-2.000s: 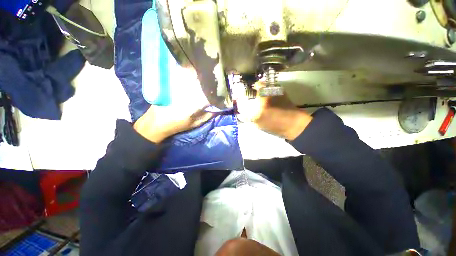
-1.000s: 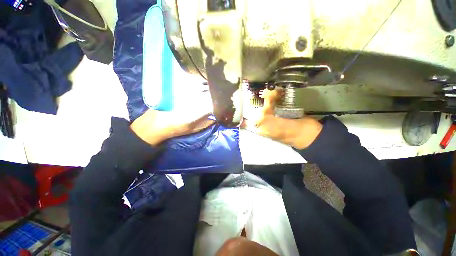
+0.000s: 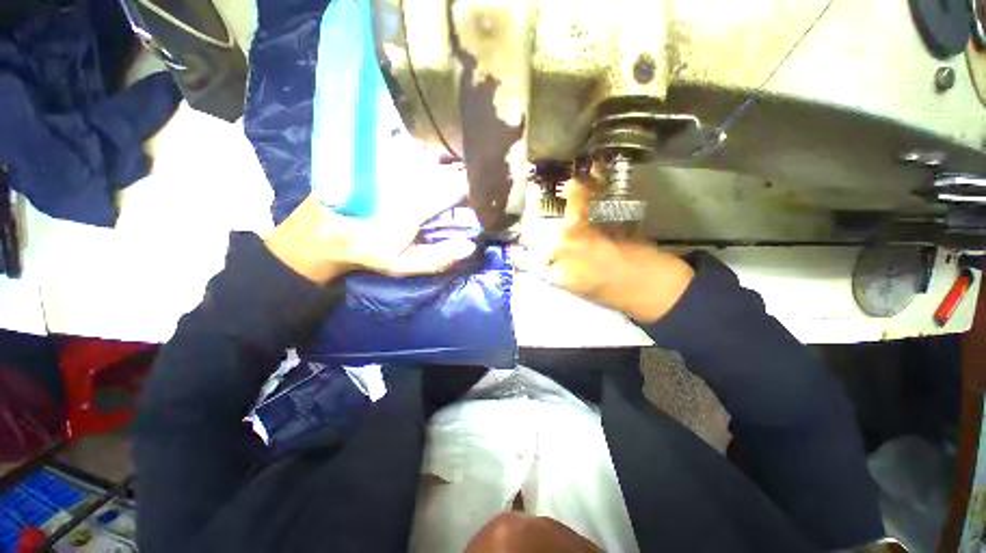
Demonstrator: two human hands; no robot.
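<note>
A shiny navy panel lies on the white table in front of the sewing machine head, with its right edge under the needle area. My left hand lies flat on the panel, left of the needle area, fingers toward it. My right hand is right of the needle area, its fingers at the panel's edge beneath the thread tension dial. Glare and the machine hide the right fingertips, the needle and the presser foot.
A light-blue lamp stands left of the head. More navy panel lies behind it. Dark cloth and a black pouch are far left. A grey disc and red-handled tool are at right. A navy bundle hangs below the table edge.
The view has shifted slightly. My left hand has moved its fingers nearer the needle area, and the panel is more bunched under them. My right hand stays at about the same place.
</note>
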